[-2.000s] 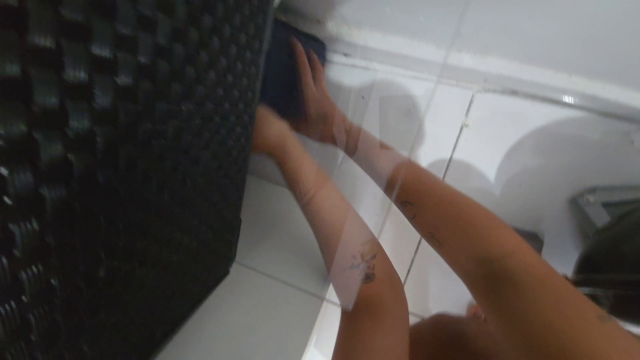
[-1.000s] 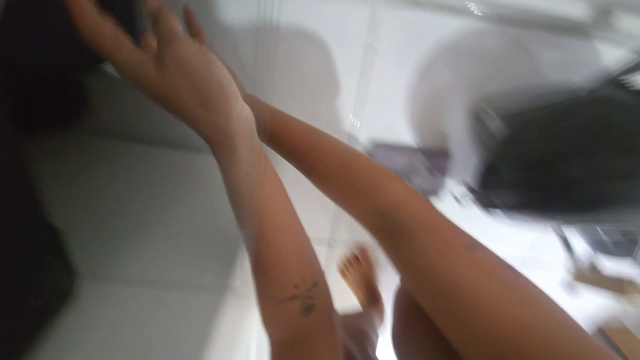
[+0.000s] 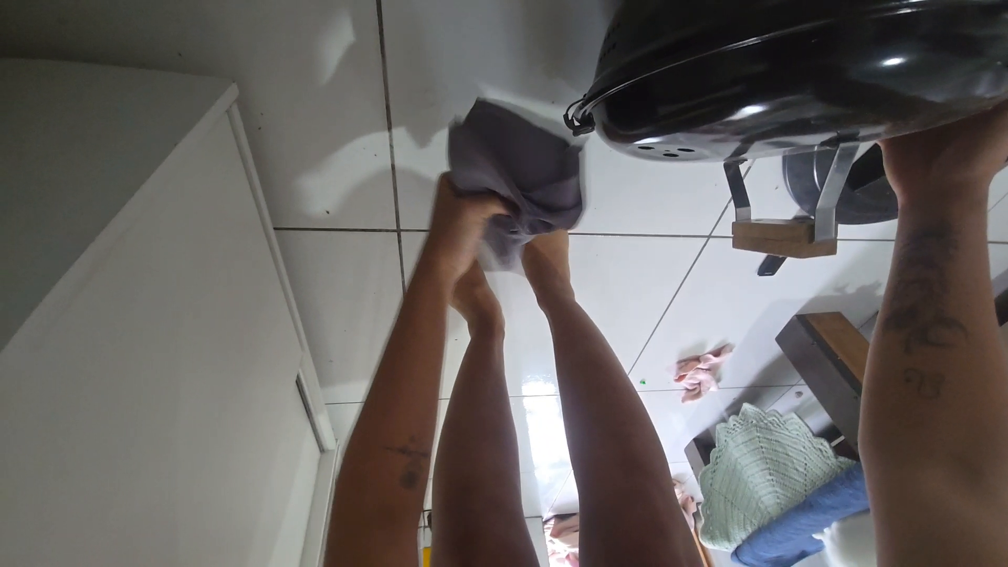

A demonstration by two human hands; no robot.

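My left hand (image 3: 465,224) grips a bunched dark grey cloth (image 3: 516,161), which hangs over the tiled floor in front of my bare feet. At the upper right, my right hand (image 3: 945,153) is against the underside of a glossy black kettle barbecue (image 3: 772,87); the bowl hides its fingers, so its grip cannot be seen. Below the bowl, a wooden handle (image 3: 783,239) sits on metal brackets, and a wire clip hangs at the left rim.
White cabinet (image 3: 181,339) stands at left. A pink cloth (image 3: 703,372) lies on the floor tiles (image 3: 331,268). At lower right are a wood-topped grey piece of furniture (image 3: 827,354), a pale green crocheted cover (image 3: 768,472) and blue fabric (image 3: 811,512). A round black object (image 3: 839,185) lies behind the handle.
The view has swung from the black woven furniture to the barbecue. My hands, close together before, are now wide apart, the left with the grey cloth and the right at the barbecue.
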